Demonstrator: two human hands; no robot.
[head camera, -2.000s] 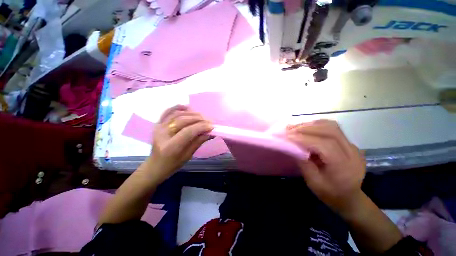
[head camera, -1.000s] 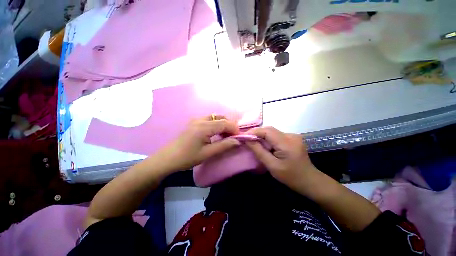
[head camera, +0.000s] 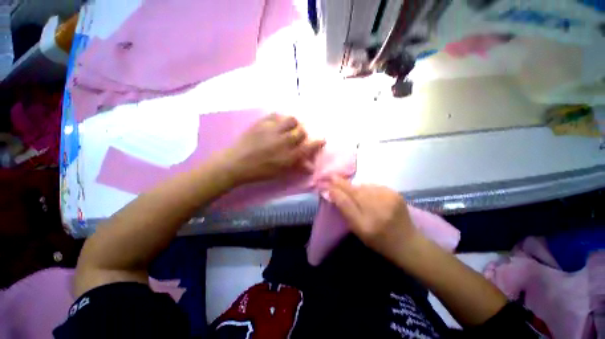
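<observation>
A pink garment panel (head camera: 222, 132) with a curved cut-out lies on the white table in front of the machine. My left hand (head camera: 275, 149) is on its right part, fingers bent at the bright, washed-out area below the needle. My right hand (head camera: 371, 212) pinches pink fabric at the panel's right end. A pink flap (head camera: 326, 232) hangs from its fingertips over the table's front edge, and more pink fabric shows behind the right wrist. Whether the left fingers grip an edge is hard to tell. The presser foot area (head camera: 371, 71) is blurred and holds no visible fabric.
A stack of cut pink panels (head camera: 179, 46) lies left of the needle. The machine head (head camera: 351, 33) stands at the top centre. A yellowish thread bunch (head camera: 572, 120) lies at the right. Pink pieces lie at the lower left (head camera: 40, 304) and lower right (head camera: 537, 285).
The left hand has moved up and away from the right hand, nearer the needle. The right hand has moved slightly right, and the pink flap now hangs below it. The view has shifted a little.
</observation>
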